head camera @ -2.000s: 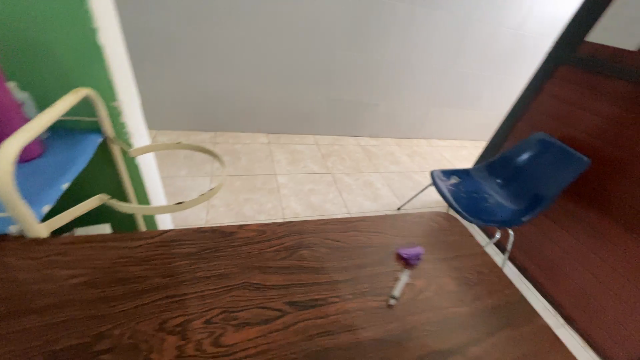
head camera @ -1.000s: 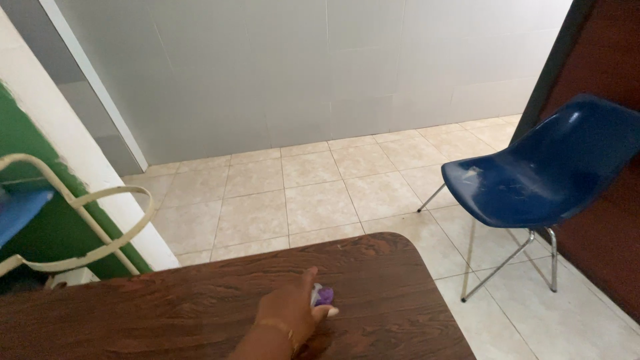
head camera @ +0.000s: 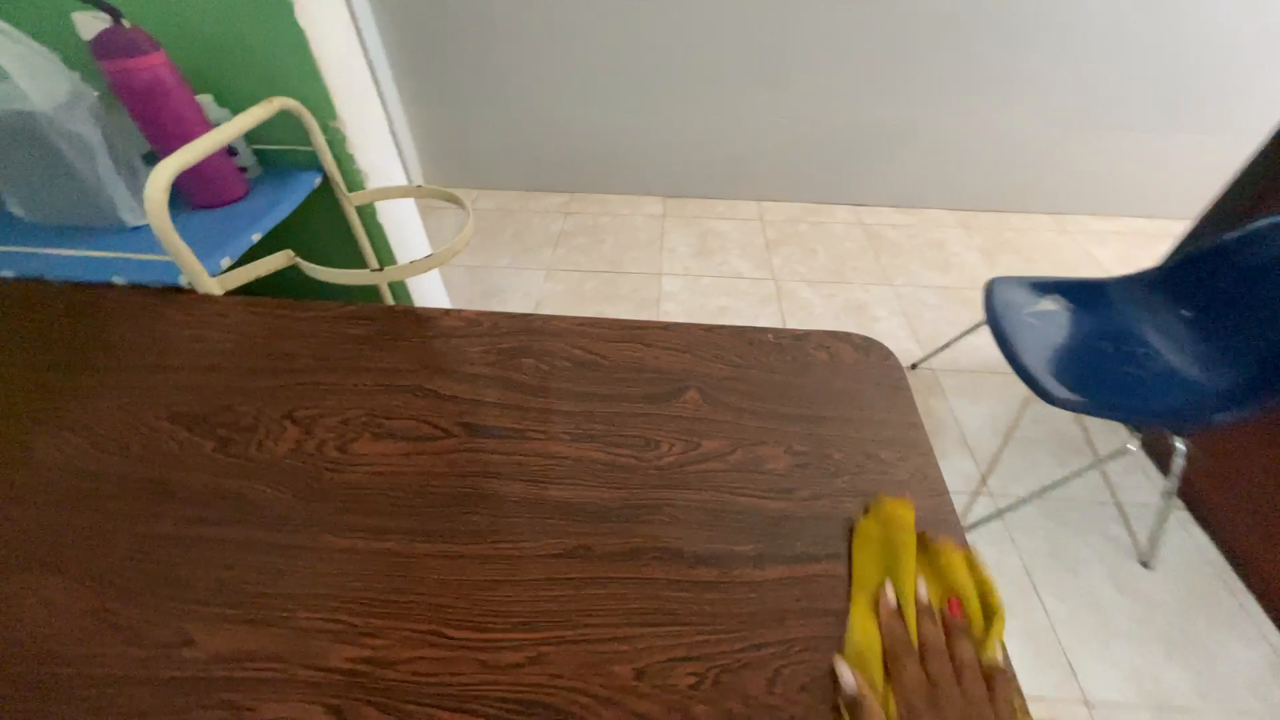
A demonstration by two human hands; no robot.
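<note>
My right hand (head camera: 935, 665) lies palm down on a yellow cloth (head camera: 882, 575), its fingers spread over the bunched fabric. The cloth rests on the brown wood-grain tabletop (head camera: 520, 480), close to its right edge. The thumb is on the left side of the cloth, and the hand's lower part runs out of the frame. My left hand is not in view.
A cream metal rack (head camera: 255, 120) with a ring (head camera: 400, 270) stands behind the table at left; its blue shelf (head camera: 265, 215) holds a magenta bottle (head camera: 170, 110) and a plastic bag (head camera: 65, 140). A blue chair (head camera: 1110, 345) stands right, on the tiled floor (head camera: 720, 240).
The small purple-and-white item that lay on the table, with my left hand over it a second ago, is out of view, as is that hand. My right hand and the yellow cloth have appeared.
</note>
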